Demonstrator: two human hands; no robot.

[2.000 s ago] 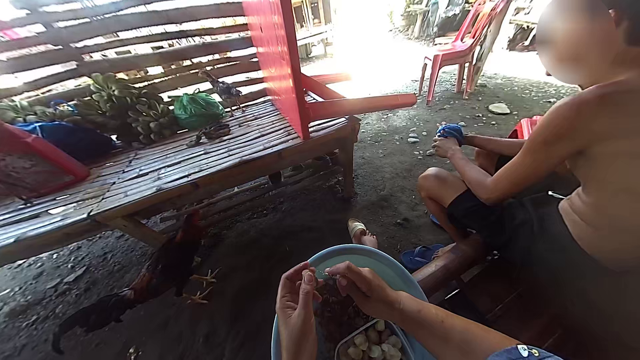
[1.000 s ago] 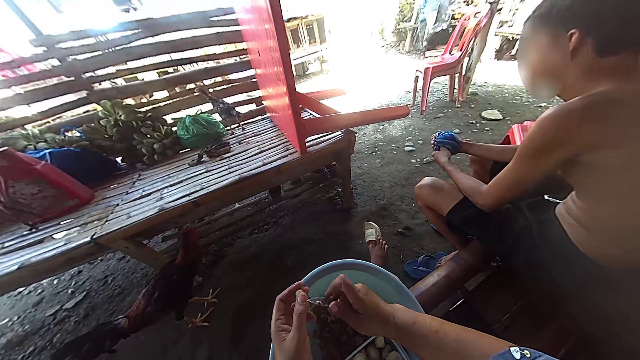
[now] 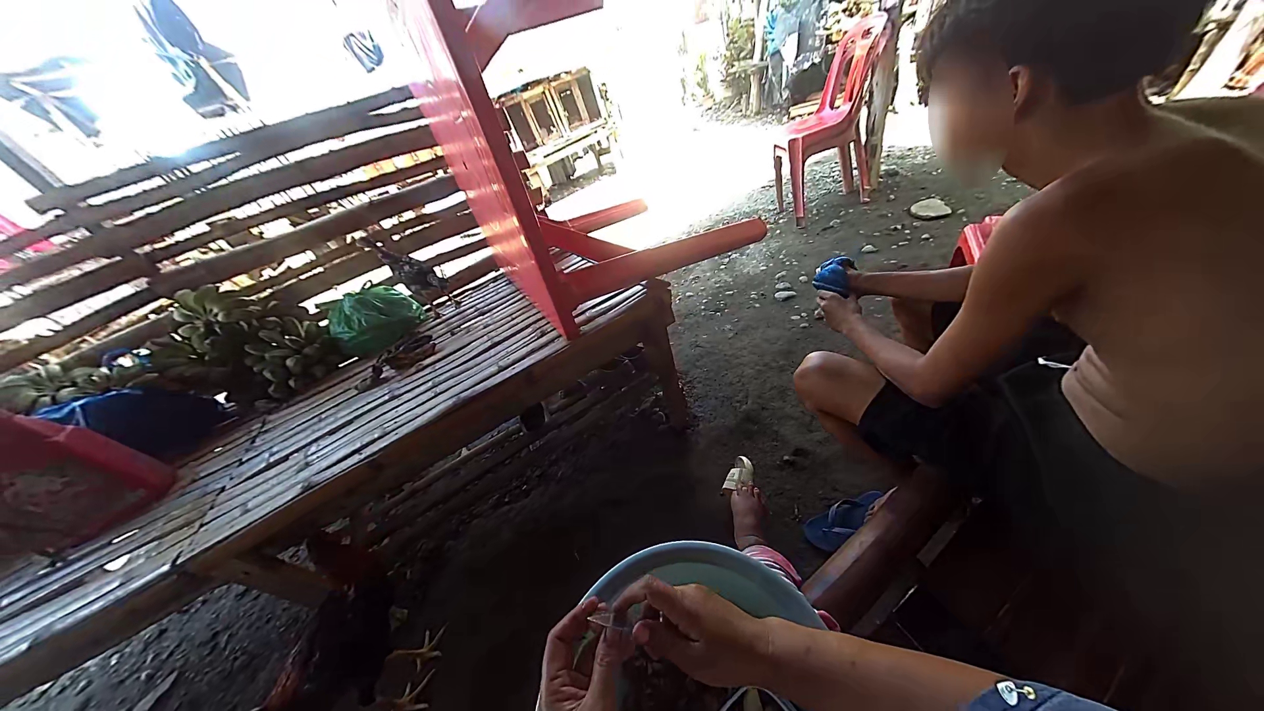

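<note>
Low in the view, my left hand (image 3: 583, 657) pinches a small, pale, partly see-through piece (image 3: 607, 619) between thumb and fingertips; its exact kind cannot be told. My right hand (image 3: 696, 632) meets it from the right, with bent fingers at the same piece. Both hands are over a round light-blue basin (image 3: 681, 558). Dark contents show dimly inside the basin below my hands, along with part of a smaller container's rim at the bottom edge.
A bamboo bench (image 3: 395, 434) at left bears green bananas (image 3: 227, 336), a green plastic bag (image 3: 373, 318) and a red table (image 3: 494, 168) on its side. A chicken (image 3: 341, 632) is below. At right sits a person (image 3: 1136, 296) holding a blue cloth-like thing (image 3: 834, 276); a small foot (image 3: 748, 509) is beyond the basin.
The view has shifted, and the smaller container with pale pieces, plain two seconds ago, is now mostly out of view. My hands stay together over the basin.
</note>
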